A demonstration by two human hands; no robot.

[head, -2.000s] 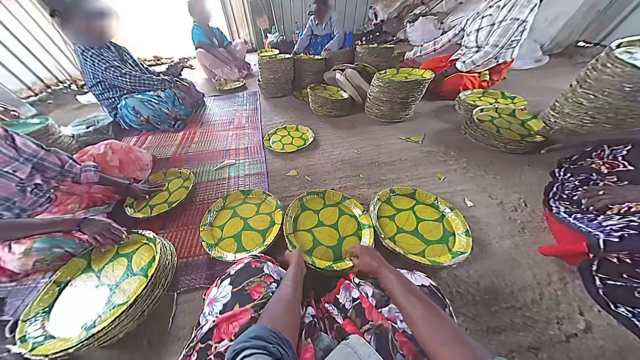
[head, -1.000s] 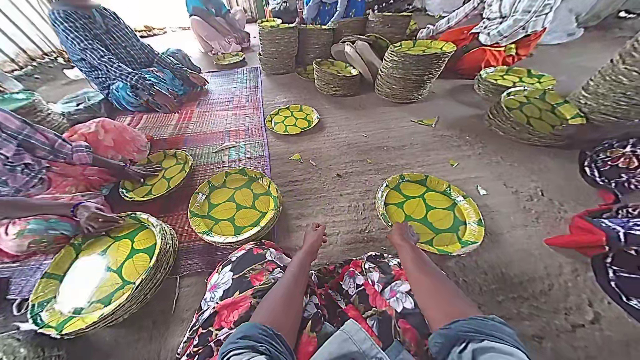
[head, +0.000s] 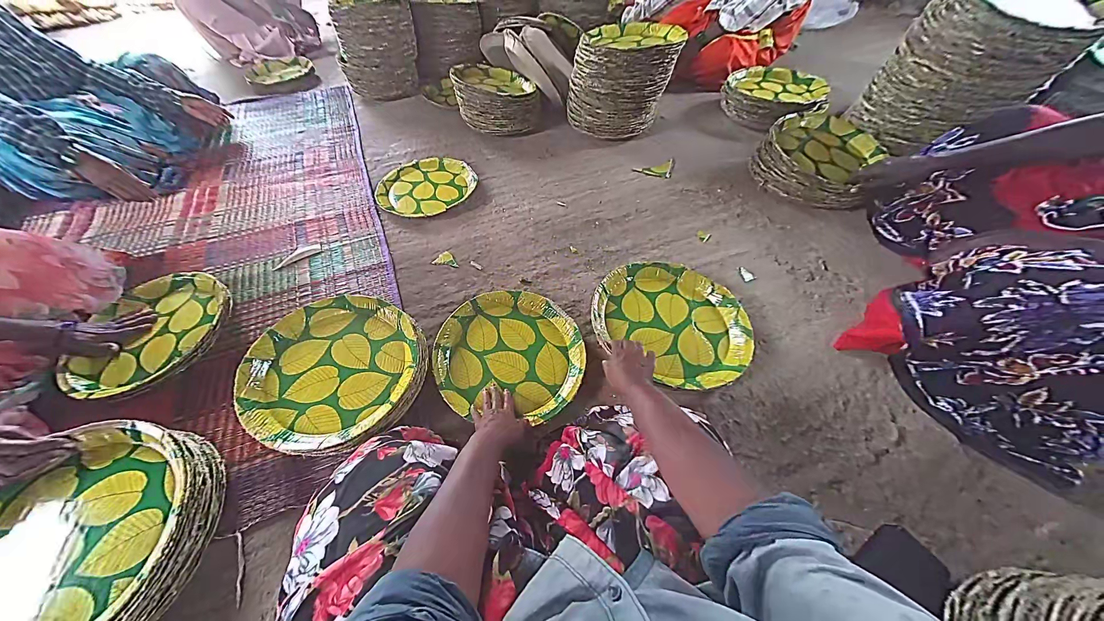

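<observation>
Three round plates with a yellow leaf pattern on green lie in a row before my knees. My left hand (head: 498, 417) rests with its fingers on the near rim of the middle plate (head: 509, 355). My right hand (head: 628, 366) touches the near left edge of the right plate (head: 681, 323); whether its fingers grip the rim cannot be told. The left plate (head: 330, 375) tops a low stack, partly on the woven mat, and neither hand touches it. A floral cloth covers my knees.
Co-workers' hands (head: 108, 335) are at plate stacks on the left. A single plate (head: 426, 186) lies beside the woven mat (head: 285, 190). Tall plate stacks (head: 625, 82) stand ahead, more at the right near a person in dark patterned cloth (head: 1000, 362). Scraps lie on the floor.
One second ago no plate lay between the left and right ones; a plate lies there now, under my left hand. My right hand stays by the right plate. The view has tilted down.
</observation>
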